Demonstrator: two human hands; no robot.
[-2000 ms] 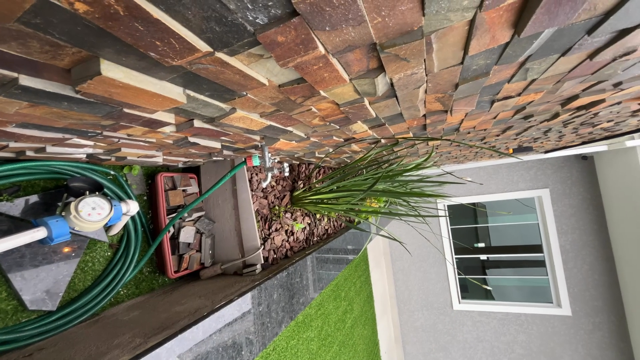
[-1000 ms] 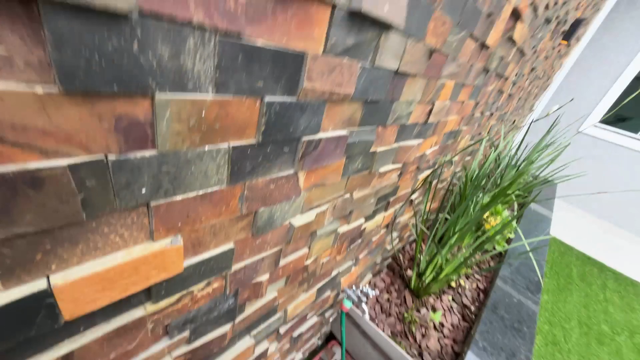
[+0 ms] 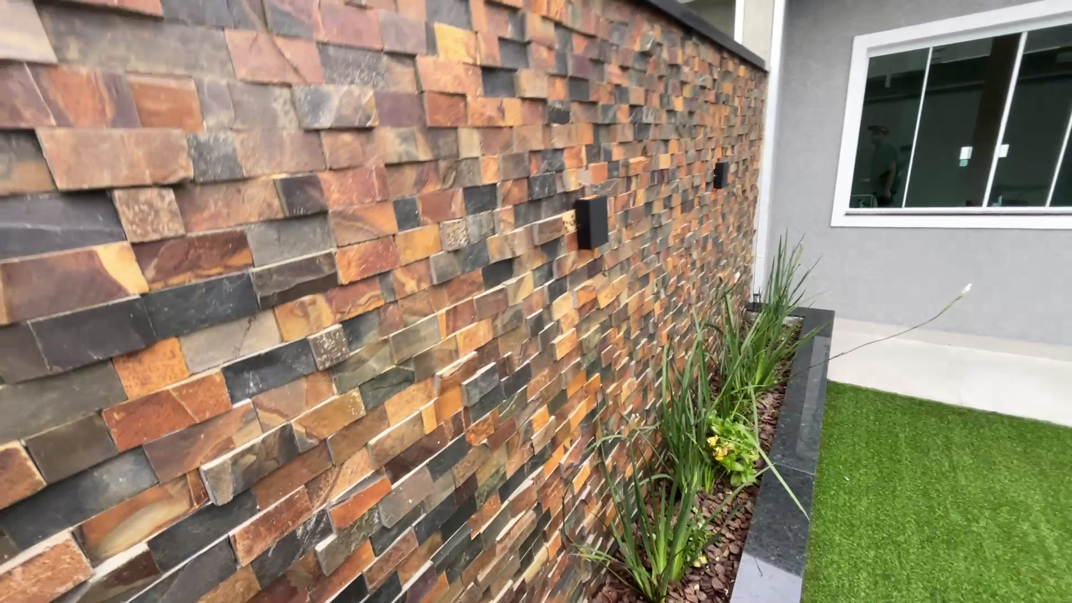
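Neither my left hand nor my right hand shows in the head view. A wall clad in split stone tiles of rust, orange, grey and black fills the left and middle. Two black box-shaped wall fixtures stick out from it, a nearer one and a farther one. Along its foot runs a planter bed with grassy long-leaved plants, a low plant with yellow flowers and reddish-brown chips.
A dark polished stone curb edges the bed. Right of it lies green turf, with a pale paved strip behind. A grey house wall holds a white-framed sliding window, whose glass shows a person's dim reflection.
The view has turned upright and swung up along the wall. The green hose, the red tray of stone pieces and the round meter seen two seconds ago are out of view.
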